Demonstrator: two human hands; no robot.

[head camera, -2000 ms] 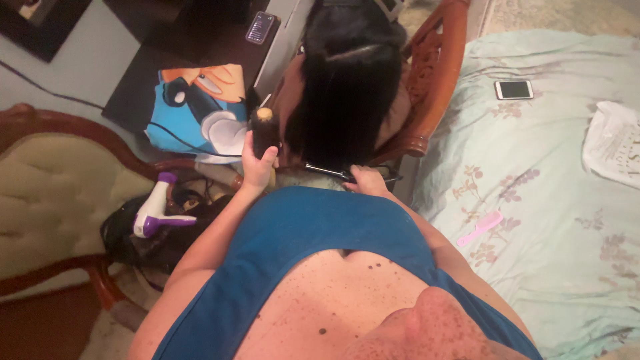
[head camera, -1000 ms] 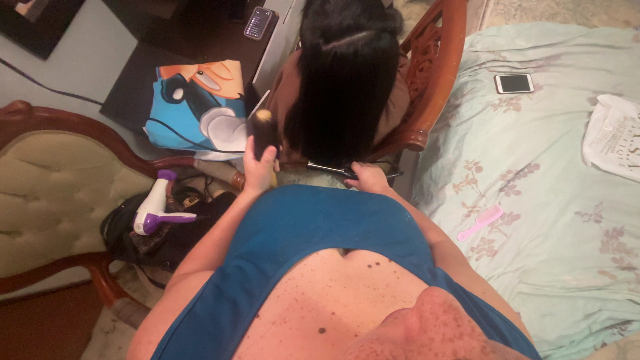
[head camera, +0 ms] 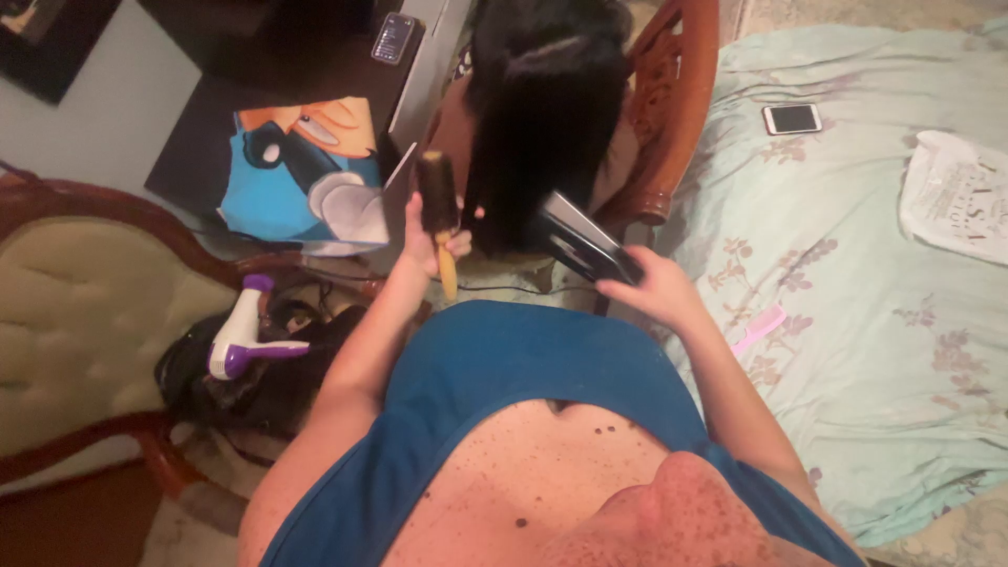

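Observation:
A person with long, dark, straight hair [head camera: 543,126] sits on a carved wooden chair [head camera: 677,102], back towards me. My left hand [head camera: 429,240] holds a round hairbrush [head camera: 439,193], its bristle barrel pointing up and its light wooden handle down, beside the left edge of the hair. In my right hand [head camera: 654,287] is a black hair straightener [head camera: 587,244], tilted with its plates towards the hair ends. Whether any hair lies between the plates I cannot tell. The straightener's cord is partly visible below the hair.
A white and purple hair dryer [head camera: 240,339] lies on dark items on an upholstered armchair [head camera: 87,307]. A printed cloth [head camera: 291,197] and a phone [head camera: 394,38] are on the dark desk. On the bed [head camera: 866,315] are another phone [head camera: 792,119], a pink comb [head camera: 760,327] and a plastic bag [head camera: 957,197].
The straightener has turned from nearly level to a steep tilt, and my right hand has shifted outward from the hair. My left hand still holds the brush, whose light handle now shows.

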